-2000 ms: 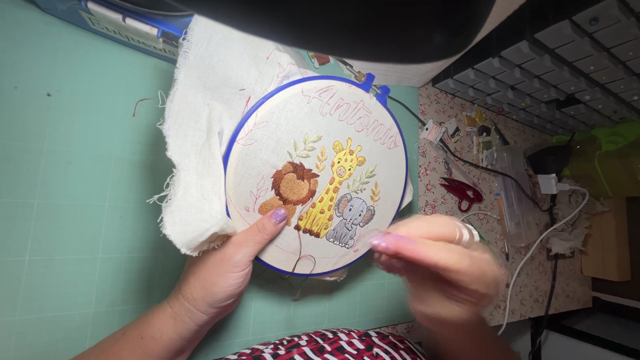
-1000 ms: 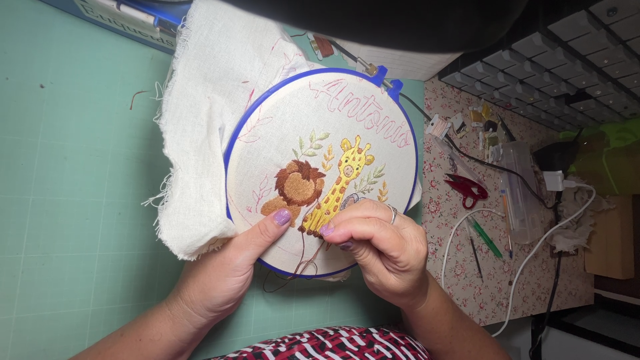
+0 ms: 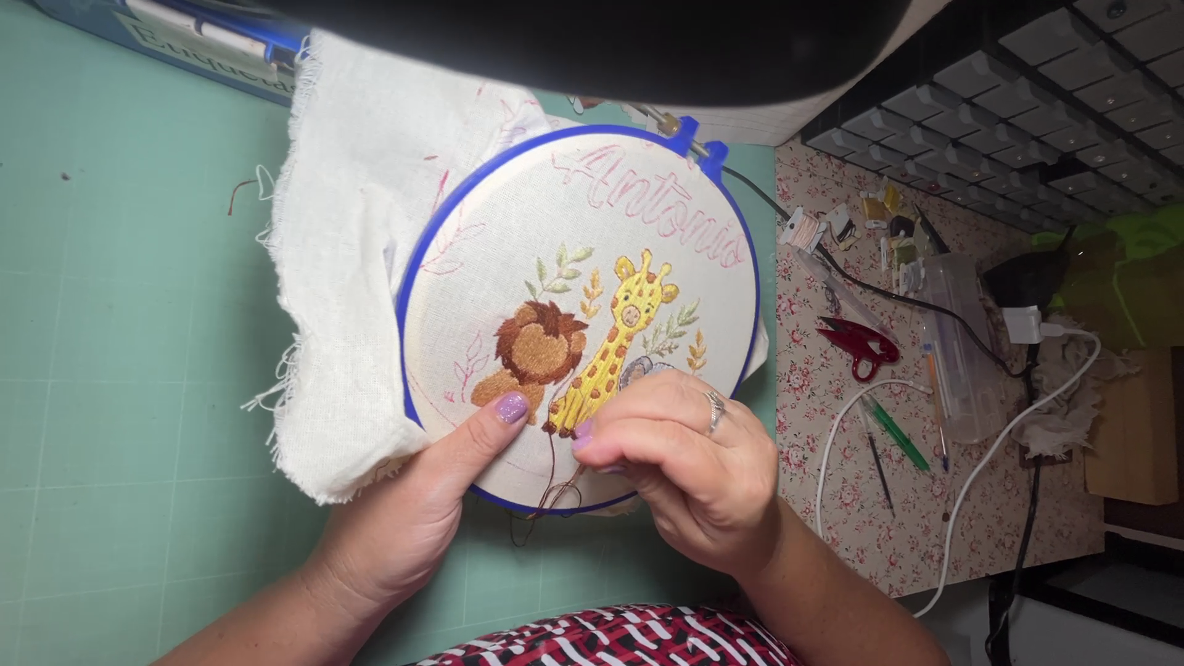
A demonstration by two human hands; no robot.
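Observation:
A blue embroidery hoop [image 3: 404, 324] holds white cloth [image 3: 333, 277] with a frayed edge. On it are an embroidered lion [image 3: 541, 342], a giraffe [image 3: 606, 370] and a grey elephant partly covered by my right hand. My left hand [image 3: 407, 509] grips the hoop's lower left, thumb on the cloth by the lion, other fingers hidden beneath. My right hand [image 3: 689, 462] is over the lower right of the cloth, thumb and fingertips pinched by the giraffe's feet; a needle is not clearly visible. Brown thread [image 3: 553, 462] runs from the giraffe's feet and loops over the hoop's lower rim.
A green cutting mat [image 3: 120, 416] lies under the work. To the right, a floral surface [image 3: 805, 481] carries red-handled thread snips [image 3: 860, 349], a green pen [image 3: 897, 435], a clear plastic case [image 3: 962, 351], thread bobbins [image 3: 801, 229] and a white cable [image 3: 971, 481]. Drawers [image 3: 990, 120] stand behind; a dark shape overhangs the top.
My right hand, blurred at the right of the elephant two seconds ago, has moved left to the giraffe's feet. My left hand keeps its hold on the hoop.

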